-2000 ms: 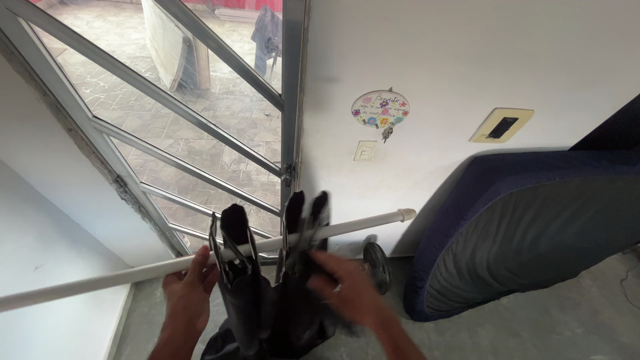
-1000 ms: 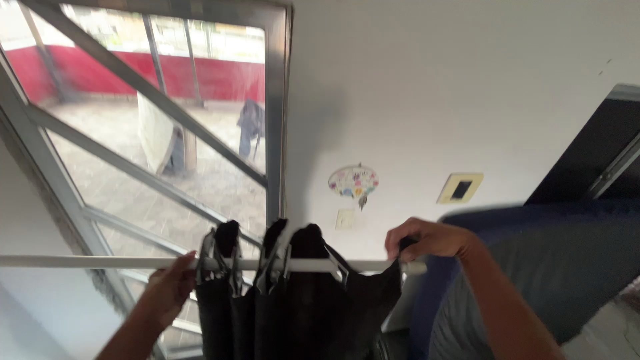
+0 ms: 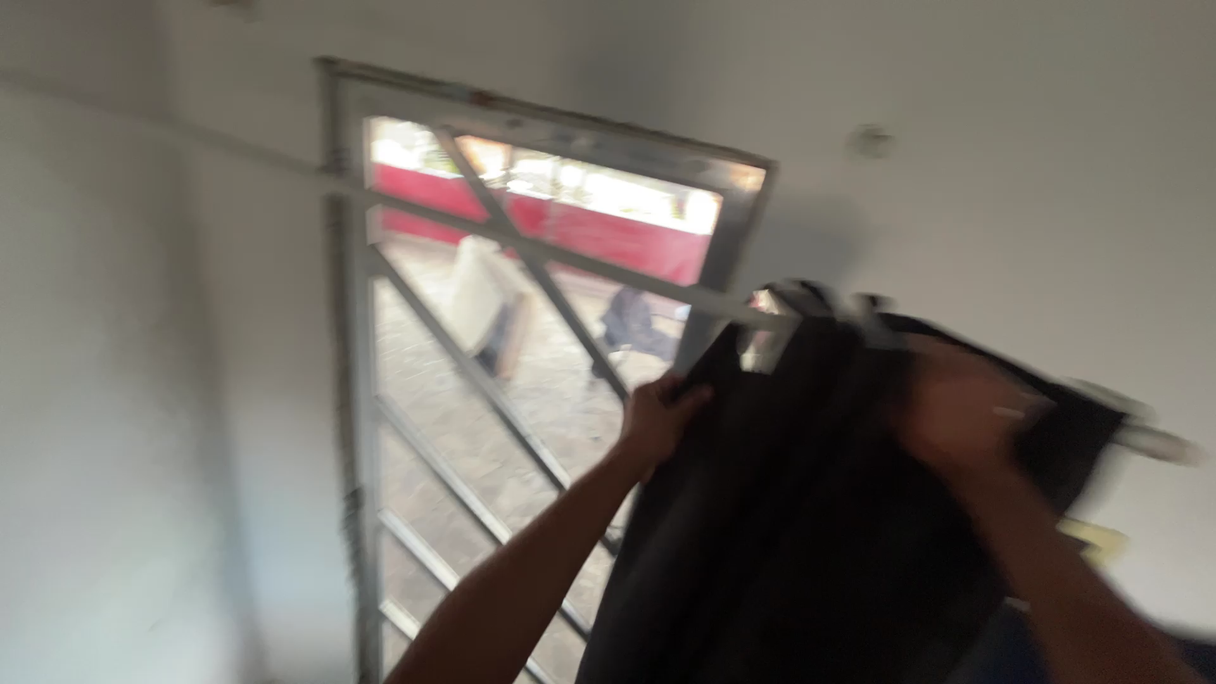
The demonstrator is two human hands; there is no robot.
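Note:
A black curtain (image 3: 788, 513) hangs gathered on a pale rod (image 3: 608, 271) that slants down from the upper left to the right. My left hand (image 3: 660, 418) grips the curtain's left edge, just below the rod. Against the cloth near the top right is my right hand (image 3: 969, 404), strongly blurred; its fingertips are hard to make out, and whether it pinches the cloth cannot be told. The rod's capped end (image 3: 1164, 442) sticks out past the curtain on the right. Metal rings show at the curtain's top edge.
Behind the rod stands a metal-framed glass door (image 3: 347, 380) with slanting bars. White wall (image 3: 997, 190) surrounds it, with a small round fixture (image 3: 869, 141) above right. A yellowish switch plate (image 3: 1092, 540) is partly hidden by my right arm. Dark blue padding (image 3: 1007, 646) shows low right.
The view has swung up and left. The curtain is spread wider along the rod than before. My left hand, on the rod earlier, now holds the cloth; my right hand has left the rod's end area.

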